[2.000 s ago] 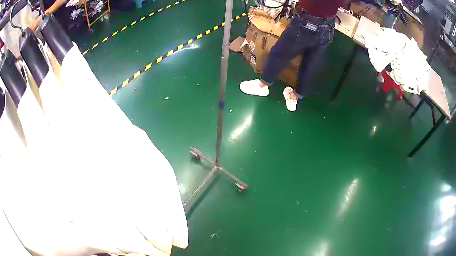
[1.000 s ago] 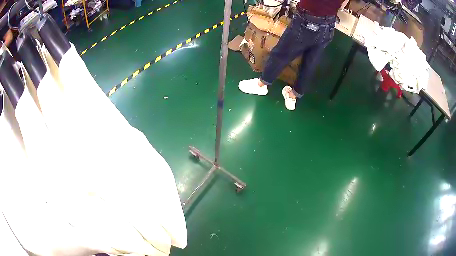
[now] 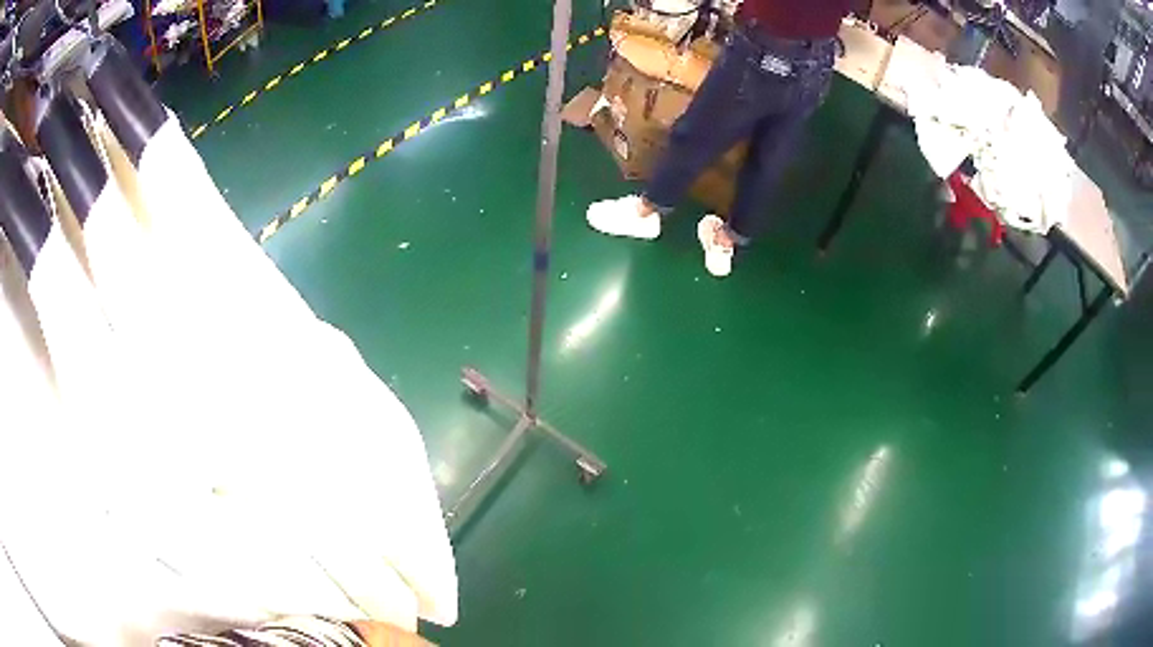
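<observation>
Several white jackets (image 3: 253,417) hang close together at the left, overexposed, on thick black hangers (image 3: 123,95) with metal hooks. At the bottom edge, a striped sleeve (image 3: 297,632) and a strip of bare skin (image 3: 390,634) show below the jacket hems. This seems to be my left arm, entering from the left, but the side is not certain. Its fingers are cut off or hidden, so its grip cannot be seen. My right hand is not visible. A small brownish patch among the hangers at the far left is too unclear to name.
A grey rack post (image 3: 544,240) stands on a castered foot (image 3: 530,421) right of the jackets. A person in jeans (image 3: 746,120) stands beyond, by a cardboard box (image 3: 645,108). White garments (image 3: 993,139) lie on a table (image 3: 1098,240) at the right. Yellow-black tape crosses the green floor.
The striped sleeve and skin have appeared at the bottom edge. The arm seen among the hangers at top left earlier no longer shows clearly. The whole view has shifted slightly.
</observation>
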